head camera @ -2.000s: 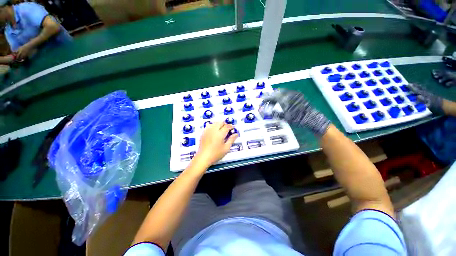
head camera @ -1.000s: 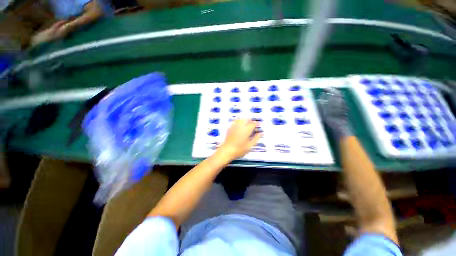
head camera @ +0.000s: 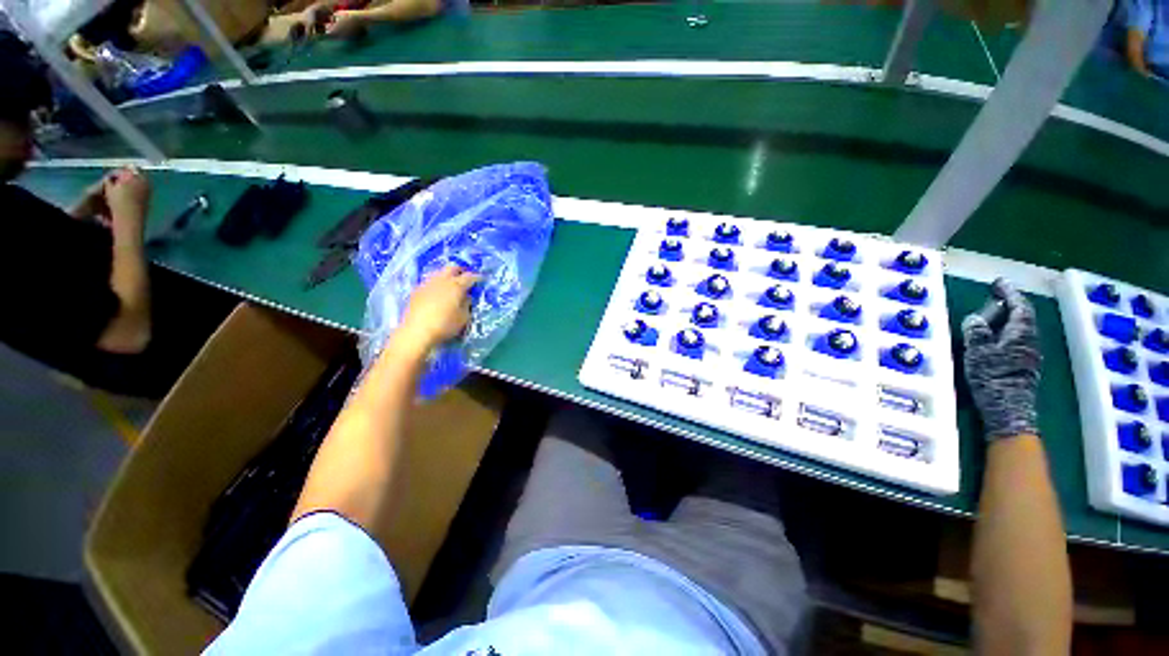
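My bare left hand (head camera: 440, 308) is on the crumpled clear bag of blue sleeves (head camera: 494, 212), its fingertips hidden in the plastic; I cannot tell what they grip. My right hand (head camera: 1001, 352), in a grey-and-white knit glove, rests above the green surface between two trays, fingers curled; a small silvery thing seems to show at the fingertips. The white foam tray (head camera: 959, 442) in front of me holds rows of sleeved motors (head camera: 768, 356). Bare silver motors (head camera: 820, 419) lie in its near slots.
A second foam tray (head camera: 1096, 449) stands at the right. Black parts (head camera: 263, 209) lie left of the bag. An open carton (head camera: 154, 513) holds dark parts below. A person in black (head camera: 64, 276) works at the left. A white upright (head camera: 1006, 128) rises behind the tray.
The view has turned left. My left hand has moved from the tray to the blue bag. My right hand has left the tray and stays between the two trays.
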